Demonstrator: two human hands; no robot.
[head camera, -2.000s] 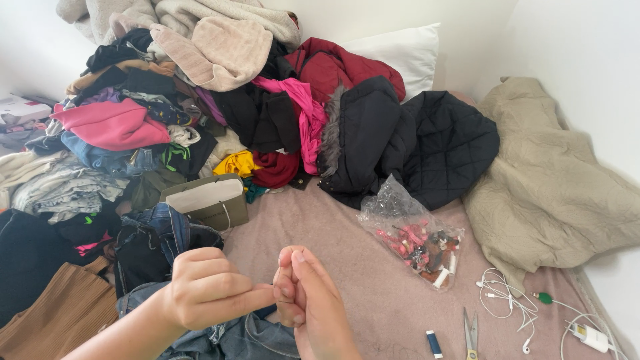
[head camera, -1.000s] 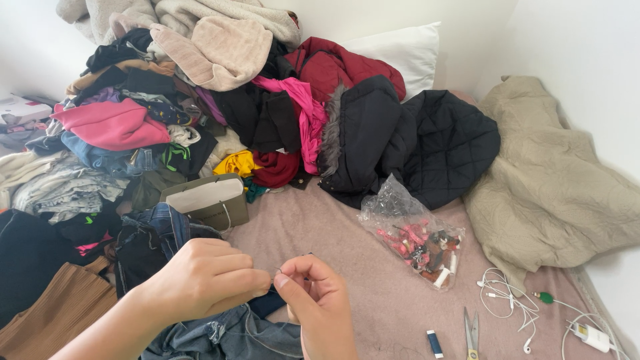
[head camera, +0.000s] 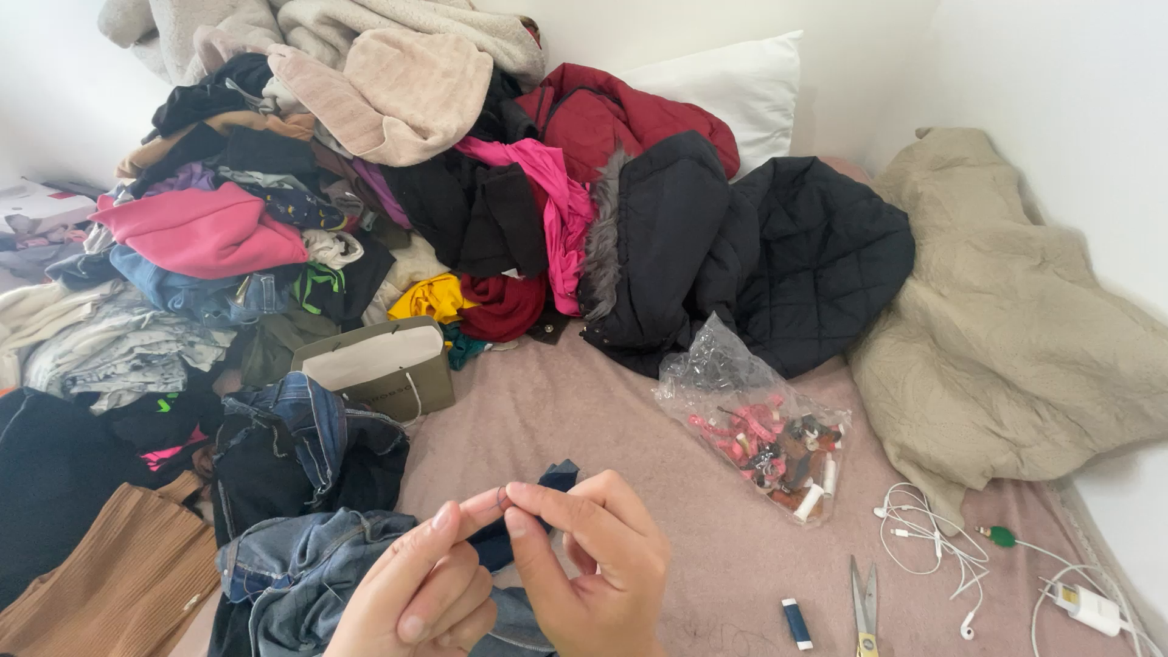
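Note:
A dark thread (head camera: 501, 497) loops around the tip of my left index finger. My left hand (head camera: 429, 575) points that finger to the right, its other fingers curled. My right hand (head camera: 589, 557) touches the thread at that fingertip, its index finger and thumb close together. No needle can be made out. Below and behind both hands lie blue denim jeans (head camera: 310, 566). To the right, on the pink bedcover, are a spool of dark blue thread (head camera: 796, 624) and scissors with yellowish handles (head camera: 864, 607).
A clear plastic bag (head camera: 757, 438) holds small sewing items. White earphones (head camera: 931, 538) and a white charger (head camera: 1086, 607) lie at the right. A paper bag (head camera: 383, 374), heaped clothes (head camera: 210, 228), a black padded jacket (head camera: 675, 246) and a beige pillow (head camera: 995, 310) lie beyond.
My left hand has turned from palm down to index finger extended, with thread now looped around its tip. My right hand has moved against that fingertip.

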